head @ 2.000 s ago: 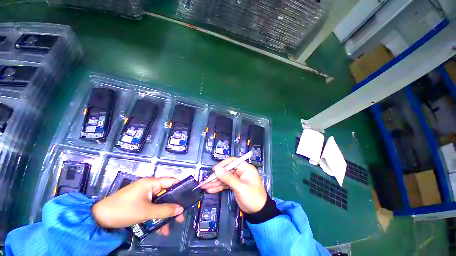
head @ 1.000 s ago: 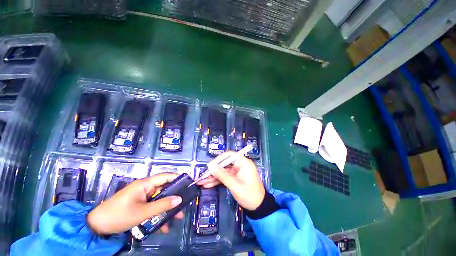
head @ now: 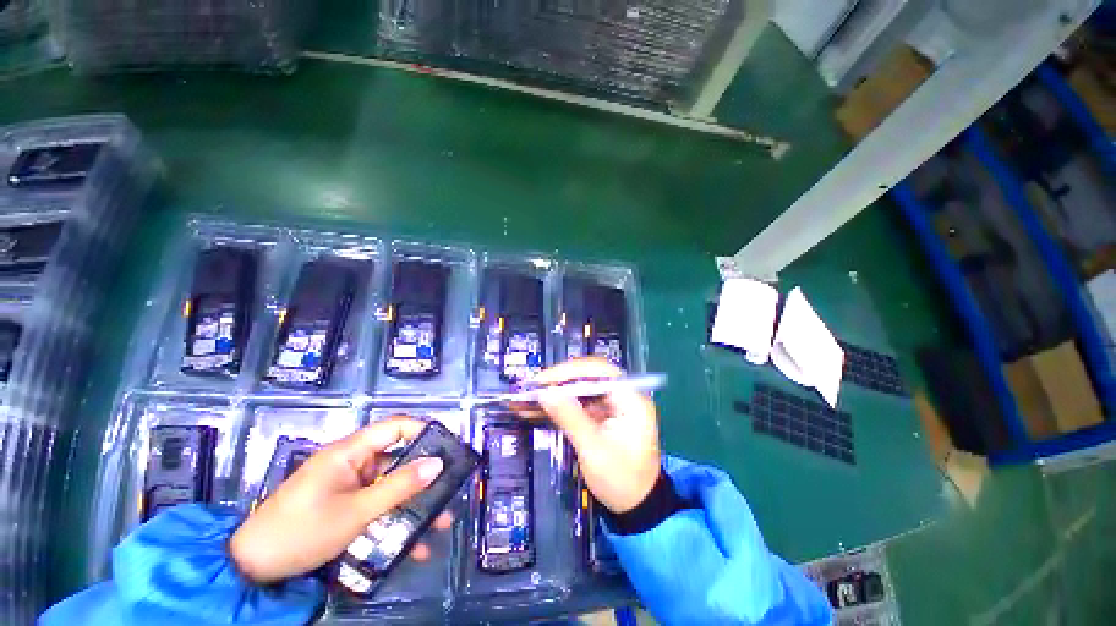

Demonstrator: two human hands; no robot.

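Observation:
My left hand holds a black phone housing assembly, tilted, its silver and blue board end towards me and my thumb on its upper part. My right hand holds a slim white tool, perhaps tweezers, nearly level, its tip pointing left above the tray and apart from the unit. The clear blister tray lies under both hands. Its back row holds several like units, such as one; the front row holds more, one just right of the held unit. My hands partly hide the front row.
Stacked blister trays with units stand at the left. More stacked trays are across the bench. Right of the tray are black pad grids and an open white paper by a pale post. Blue racks with cardboard boxes stand beyond.
The tool tip has moved off the held unit and the tool has swung nearly level. The held unit is turned to show more of its board side. The view has shifted slightly.

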